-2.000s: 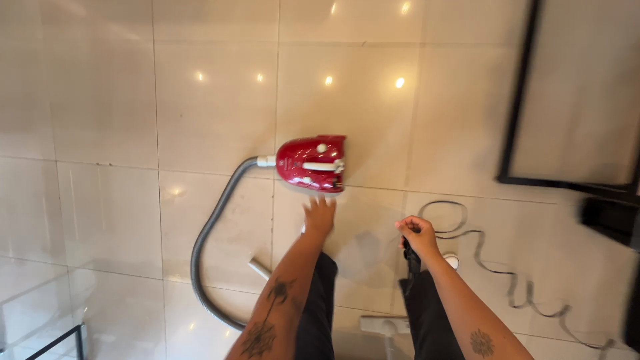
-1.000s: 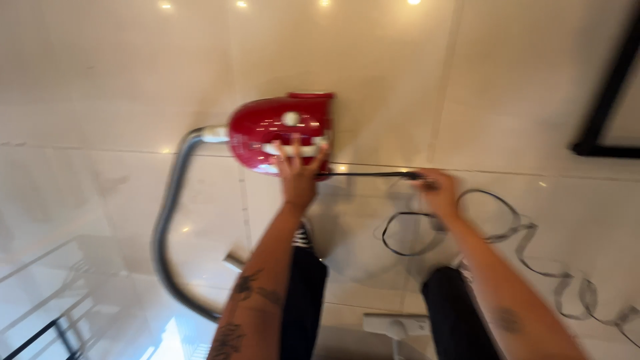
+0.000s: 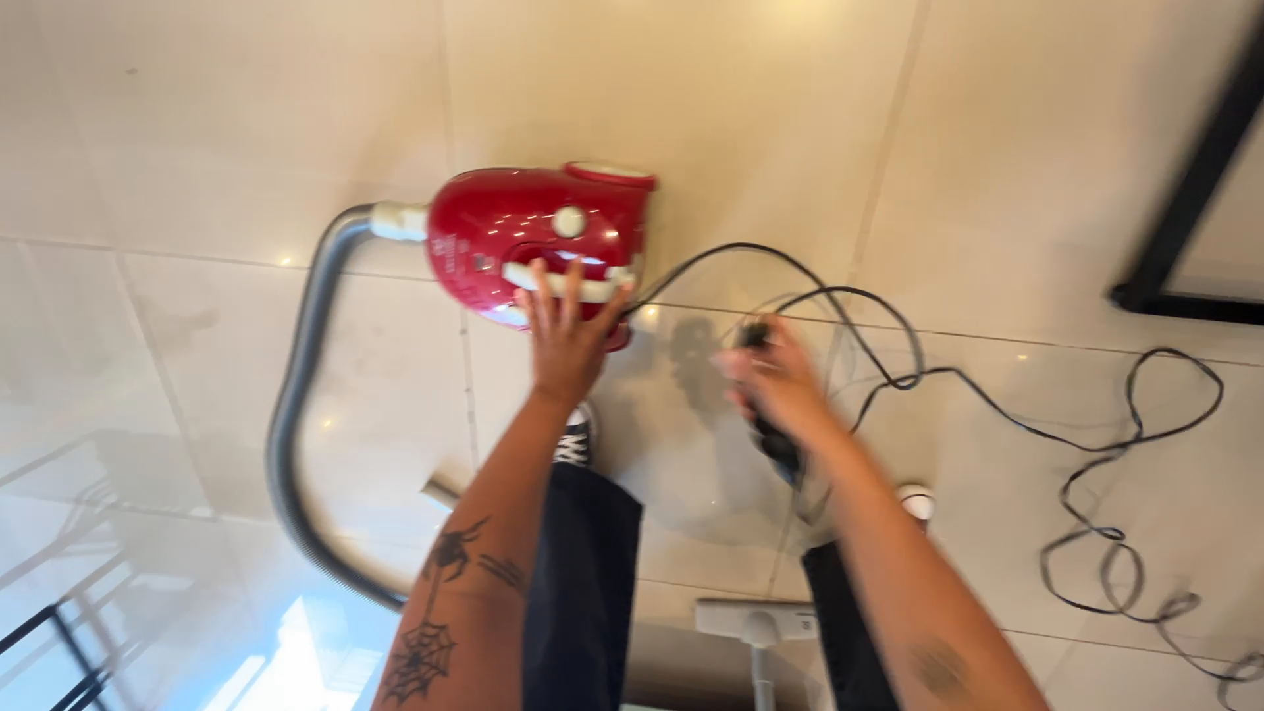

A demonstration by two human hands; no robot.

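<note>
A red canister vacuum cleaner (image 3: 494, 227) lies on the tiled floor, a grey hose (image 3: 296, 395) curving from its left end. My left hand (image 3: 568, 336) rests with spread fingers on the cleaner's body beside its white handle (image 3: 583, 289). To the right, my right hand (image 3: 775, 380) is closed around a black object, blurred, perhaps the plug or a bunch of cord. A black power cord (image 3: 750, 245) leaves the cleaner's right end, loops past my right hand and trails in tangles across the floor.
A grey floor nozzle (image 3: 731, 619) with its tube is between my legs. A metal wand end (image 3: 439, 489) shows beside my left forearm. My shoes stand below the hands. A black frame (image 3: 1185, 188) is at the right, black metal bars (image 3: 59, 622) at the lower left.
My left hand has come down onto the cleaner since two seconds ago. The cord, straight between cleaner and right hand one second ago, now hangs in a slack loop.
</note>
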